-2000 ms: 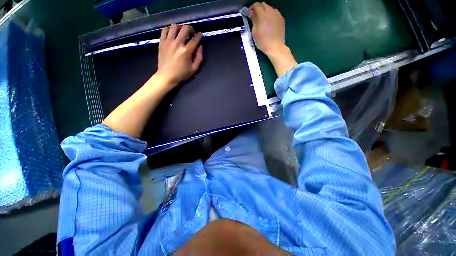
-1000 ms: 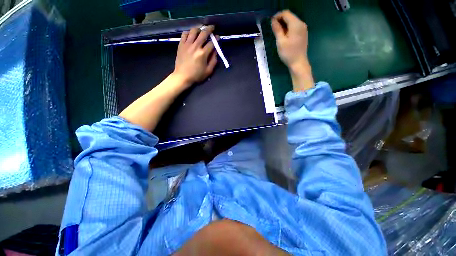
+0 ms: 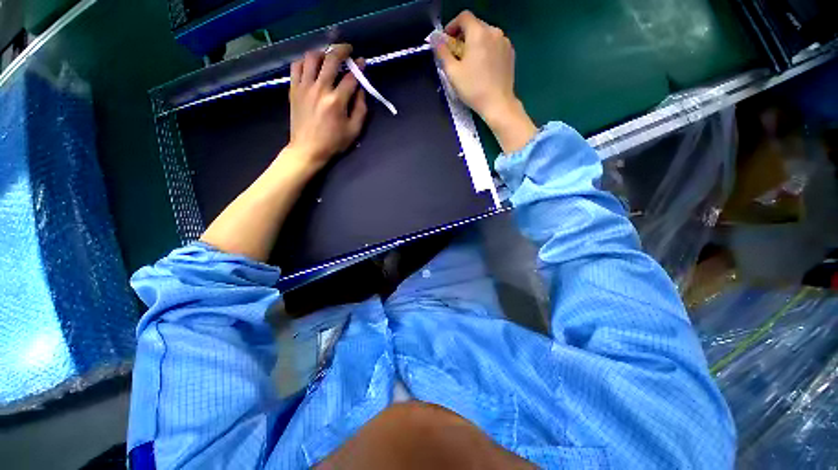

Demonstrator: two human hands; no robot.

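A black panel, wide and shallow with raised edges, lies at the bench's front edge, turned slightly. A white adhesive edge strip runs along its right edge, and another white line runs along its far edge. My left hand rests on the far part of the panel, with a loose narrow white ribbon coming out at its fingertips. My right hand is closed around a small yellow object, likely the utility knife, at the far right corner. Its tip is hidden by whitish material.
A bubble-wrapped blue piece stands at left. A blue-faced housing lies beyond the panel. Dark parts lie at far right on the green surface. Clear plastic hangs below the metal bench edge.
The loose white ribbon has appeared at my left fingertips since the oldest frame. My right hand lifted away from the corner, then came back to it. The view has shifted a little.
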